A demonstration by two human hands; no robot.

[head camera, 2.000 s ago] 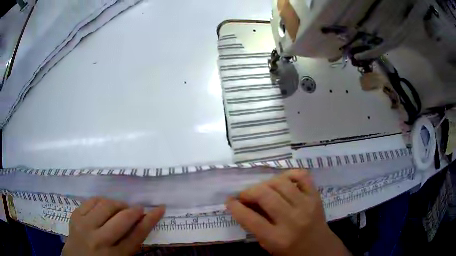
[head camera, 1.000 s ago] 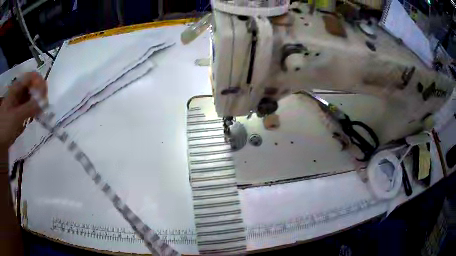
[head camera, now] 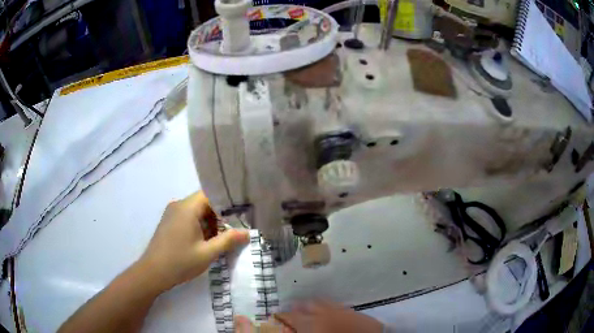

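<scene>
The striped fabric strip [head camera: 266,286] lies lengthwise toward me on the left of the machine bed, with a plain whitish band [head camera: 245,279] along its middle. My left hand [head camera: 189,240] holds its far end beside the needle area, thumb on top. My right hand [head camera: 312,319] is blurred and partly cut off at the bottom edge, on the strip's near part; its grip is unclear. The cream sewing machine head [head camera: 286,143] hides the presser foot and needle.
Black-handled shears [head camera: 479,227] lie right of the machine. A white tape roll [head camera: 512,276] is near the right table edge. Dark-edged white pieces [head camera: 84,179] lie at far left. A yellow ruler [head camera: 124,74] runs along the back edge. A spiral notebook [head camera: 553,58] is at upper right.
My left hand has moved from the far left to the needle area. My right hand has come into view at the bottom. The machine head fills more of the view.
</scene>
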